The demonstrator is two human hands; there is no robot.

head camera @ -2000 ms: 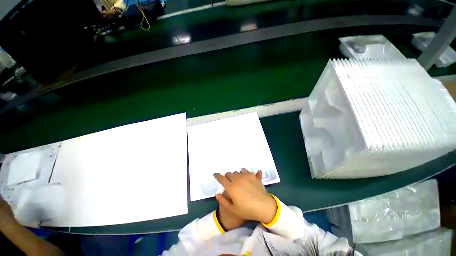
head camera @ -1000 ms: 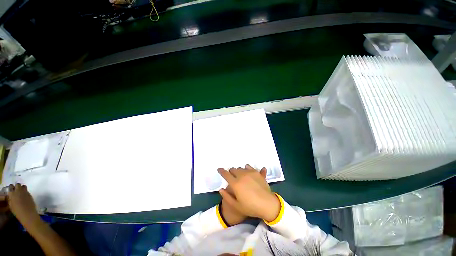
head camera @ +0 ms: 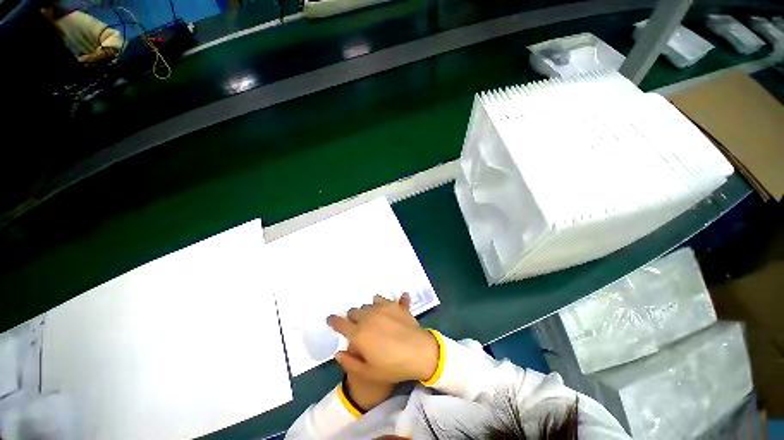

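A white tray [head camera: 344, 258] lies in front of me on the dark green bench, with a greyish oval hollow and small ridges near its front edge. My right hand [head camera: 387, 341] rests over my left hand at the tray's front edge, its fingers slightly spread and holding nothing visible. My left hand [head camera: 365, 388] is mostly hidden beneath it; its fingers cannot be made out clearly. A large white sheet [head camera: 163, 335] lies left of the tray.
A tall stack of nested empty trays [head camera: 593, 163] stands at right. Beyond the pale rail, a green conveyor [head camera: 258, 163] carries a filled tray [head camera: 576, 57] behind the stack. Wrapped tray bundles [head camera: 636, 314] sit below the bench, brown cardboard [head camera: 739, 120] at far right. A person's arm [head camera: 99, 39] shows upper left.
The camera view has turned right, shifting the scene left and showing the cardboard. The co-worker's arm at lower left is out of view. My hands remain crossed at the tray's edge.
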